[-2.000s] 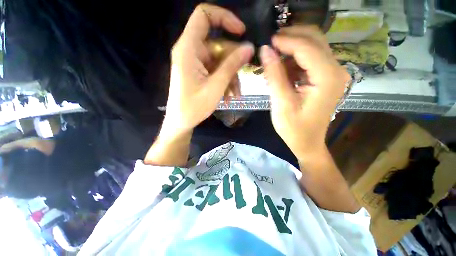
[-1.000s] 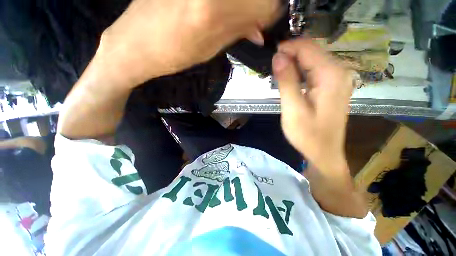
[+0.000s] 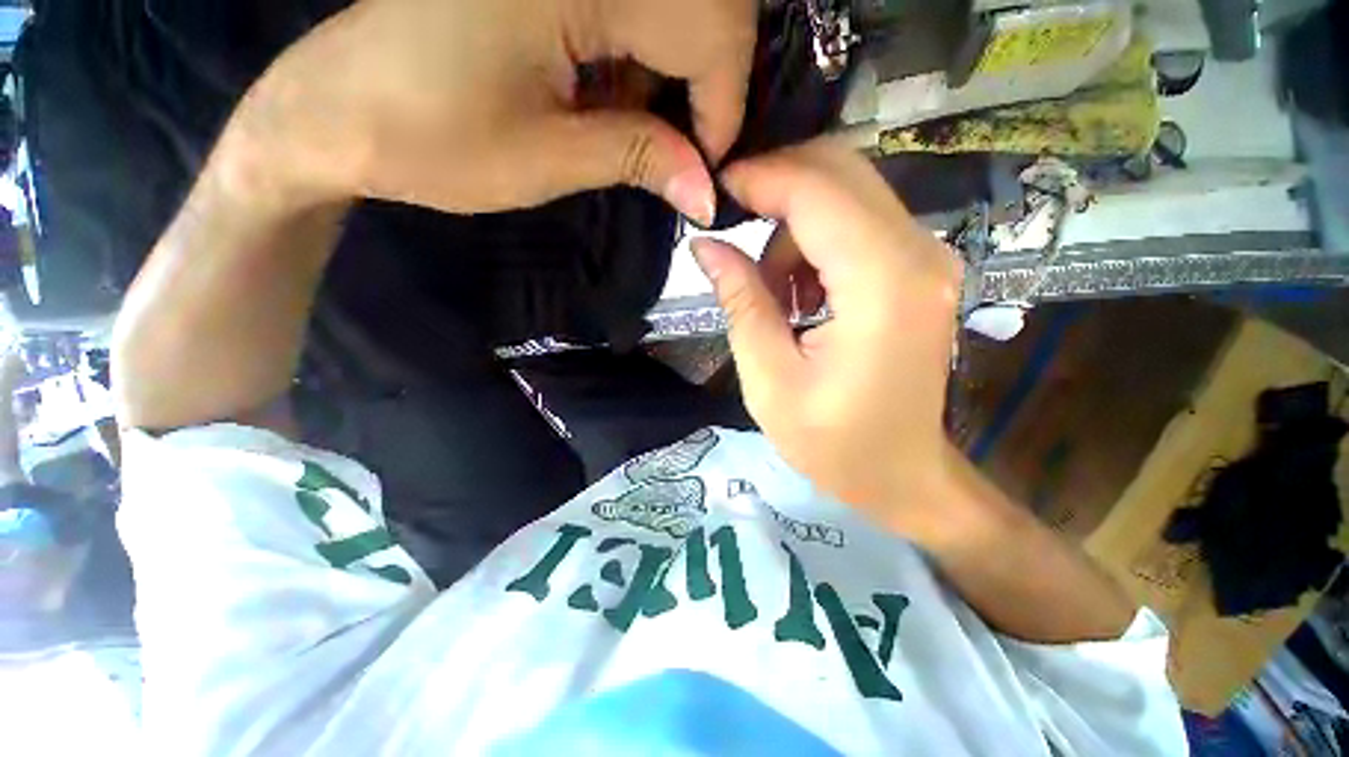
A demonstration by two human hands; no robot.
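Observation:
A large black garment (image 3: 488, 281) lies in a heap over the left and centre of the table and hangs over its front edge. My left hand (image 3: 518, 111) is over the garment, its thumb and index finger pinching a black fabric edge at the centre. My right hand (image 3: 851, 303) is just right of it, its index fingertip at the same fabric edge and its thumb a little apart below. Whether the right fingers grip the cloth cannot be told. Shiny metal needle-area parts (image 3: 833, 37) show above my right hand.
A yellow-and-black strip (image 3: 1058, 126) lies on the machine bed at the right. Pale tangled thread (image 3: 1043, 207) hangs at the patterned table edge (image 3: 1154, 269). A brown cardboard box (image 3: 1169, 488) with black scraps (image 3: 1272, 510) stands below at the right.
My left hand has moved slightly down and left, its thumb now in view. My right hand has moved left to meet it, and its thumb has parted from the index finger. The view has shifted slightly.

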